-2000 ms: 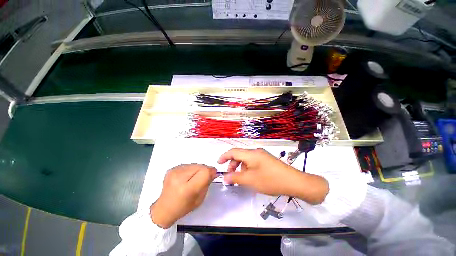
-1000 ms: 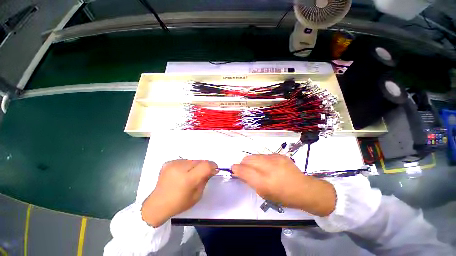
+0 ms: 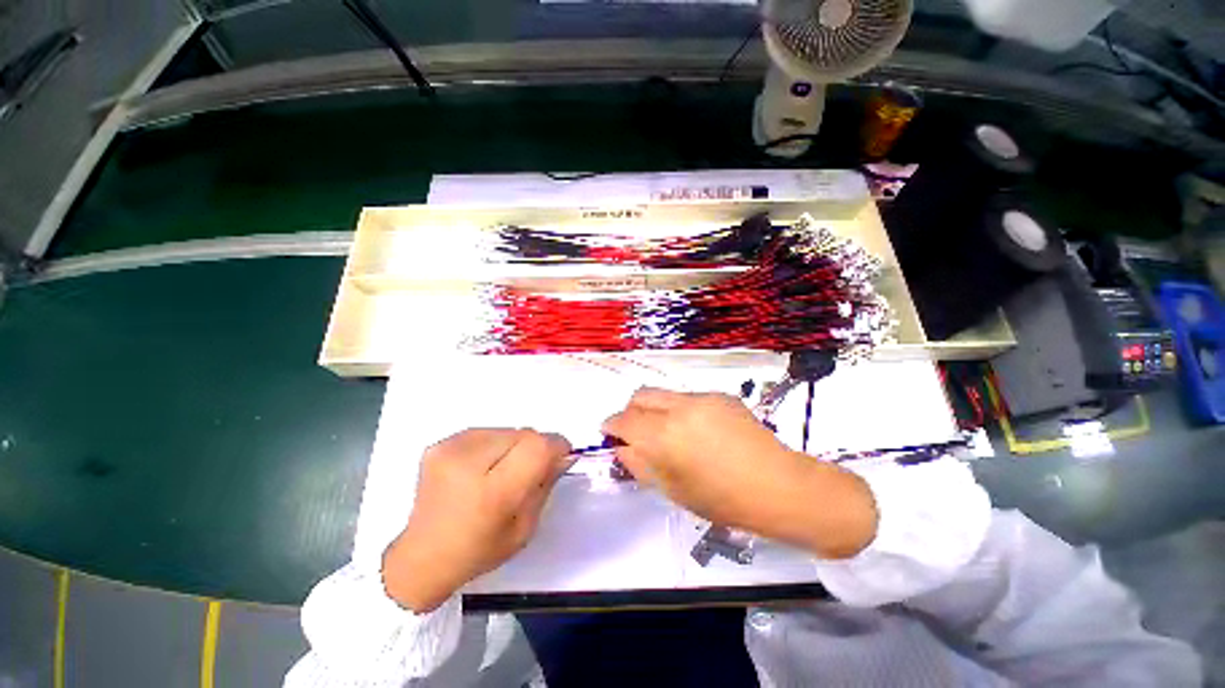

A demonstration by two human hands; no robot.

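My left hand (image 3: 477, 504) and my right hand (image 3: 705, 457) are over the white work sheet (image 3: 564, 538). Between their fingertips runs a short dark stretch of thin wire harness (image 3: 588, 450), pinched by both hands. Dark material shows at my right fingertips; whether it is tape cannot be told. Part of the harness shows right of my right wrist as a dark lead (image 3: 900, 452) with pale bits. Small grey metallic parts (image 3: 723, 544) lie on the sheet below my right hand. A black round part (image 3: 811, 364) is at the tray's front edge.
The cream parts tray (image 3: 347, 323) behind the sheet holds red and black lead wires (image 3: 564, 323). Black tape rolls (image 3: 961, 255) and a dark grey tape dispenser (image 3: 1061, 350) stand right of it. A desk fan (image 3: 793, 108) is behind; a blue bin (image 3: 1193, 350) is far right.
My right fingers have gone from spread to closed in on the harness. The dark lead right of my right wrist has come into view. The camera view has shifted slightly.
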